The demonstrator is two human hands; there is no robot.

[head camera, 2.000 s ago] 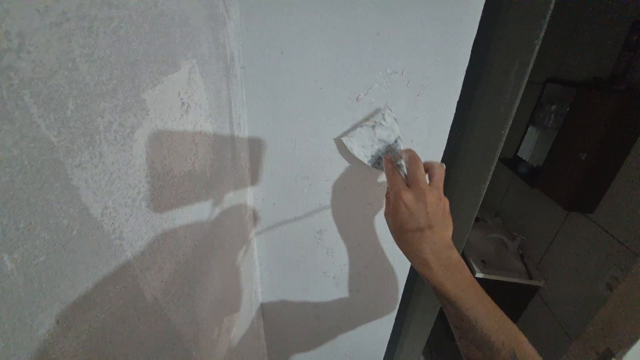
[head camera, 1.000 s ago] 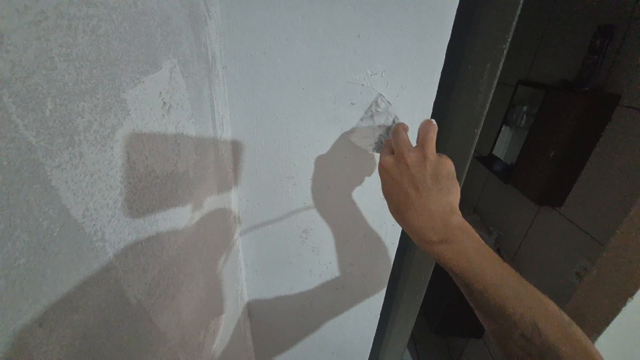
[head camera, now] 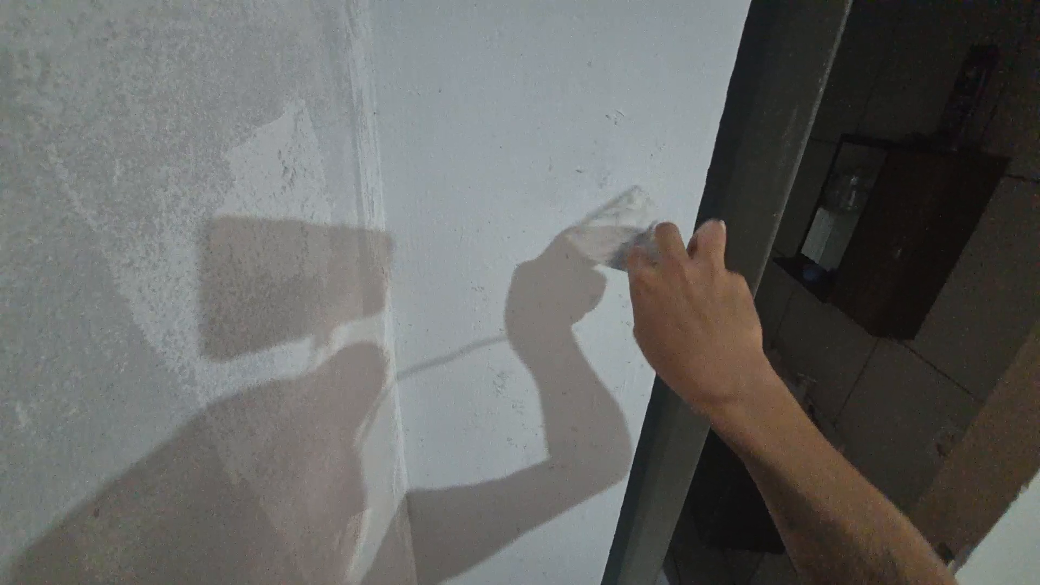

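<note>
My right hand point(head camera: 695, 313) grips a putty knife point(head camera: 613, 226) whose broad blade is smeared with whitish filler. The blade lies against the white wall point(head camera: 487, 130), close to the dark door frame, and my fingers hide the handle. Small rough marks point(head camera: 613, 116) show on the wall above the blade, and more pitting sits lower down. Shadows of my arm and body fall across the wall. My left hand is out of the frame.
A grey, patchy plastered wall point(head camera: 97, 244) meets the white one at an inside corner on the left. The dark door frame point(head camera: 764, 154) stands right of the blade. Beyond it, a dark reddish-brown cabinet point(head camera: 910, 236) hangs on a tiled wall.
The raised filler marks seen above the blade a second ago now look flatter and fainter. My right hand stays closed on the putty knife throughout.
</note>
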